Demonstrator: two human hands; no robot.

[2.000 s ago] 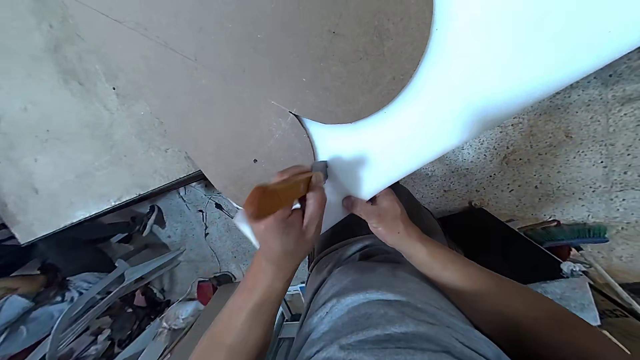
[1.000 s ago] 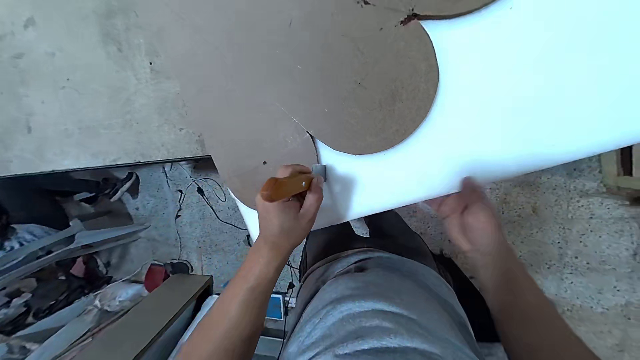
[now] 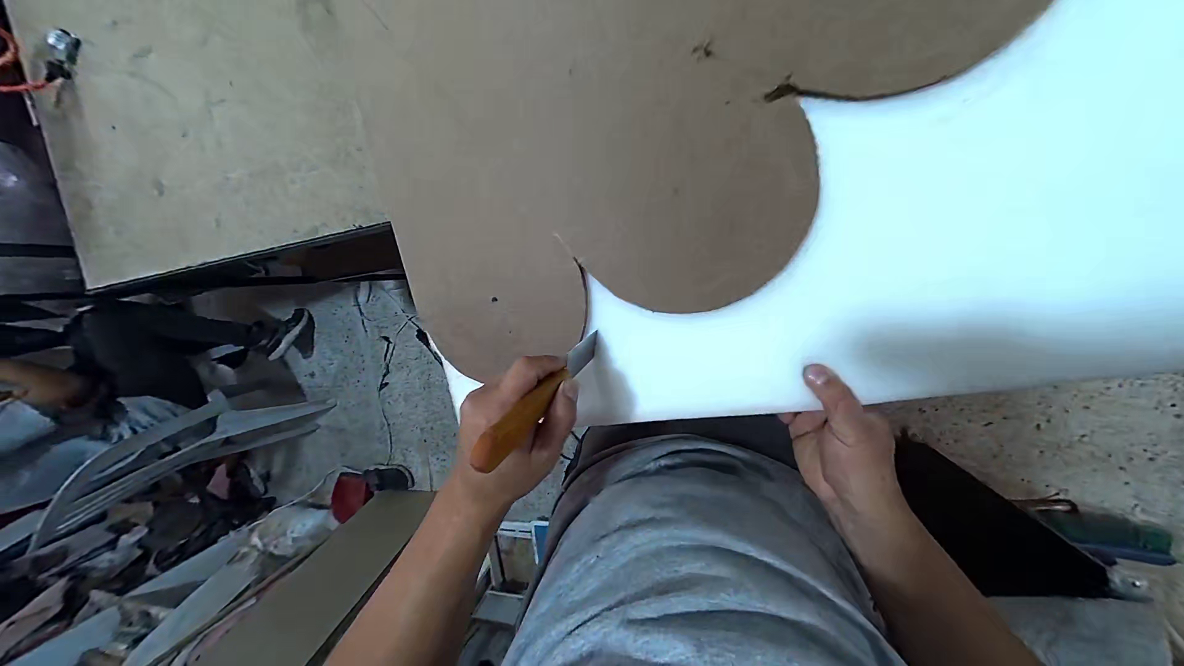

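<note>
In the head view a brown board template with scalloped edges (image 3: 684, 185) lies over a white foam sheet (image 3: 971, 250). My left hand (image 3: 513, 421) is closed around the wooden handle of a short-bladed knife (image 3: 523, 416). Its metal blade points up and right, by the curved edge of the template's lower lobe, over the white sheet. At the sheet's near edge, my right hand (image 3: 846, 435) grips the foam, thumb on top and fingers underneath.
A wide board tabletop (image 3: 231, 139) extends at upper left, with a metal fitting on an orange hose (image 3: 63, 51) at its corner. Scraps and curved strips (image 3: 185, 453) are heaped at lower left, near another person's leg (image 3: 157, 351). A green-bristled brush (image 3: 1110, 535) lies at lower right.
My right hand was blurred and farther right along the sheet's edge one second ago; now it grips the edge nearer my left hand. The knife stays near the lower lobe's edge.
</note>
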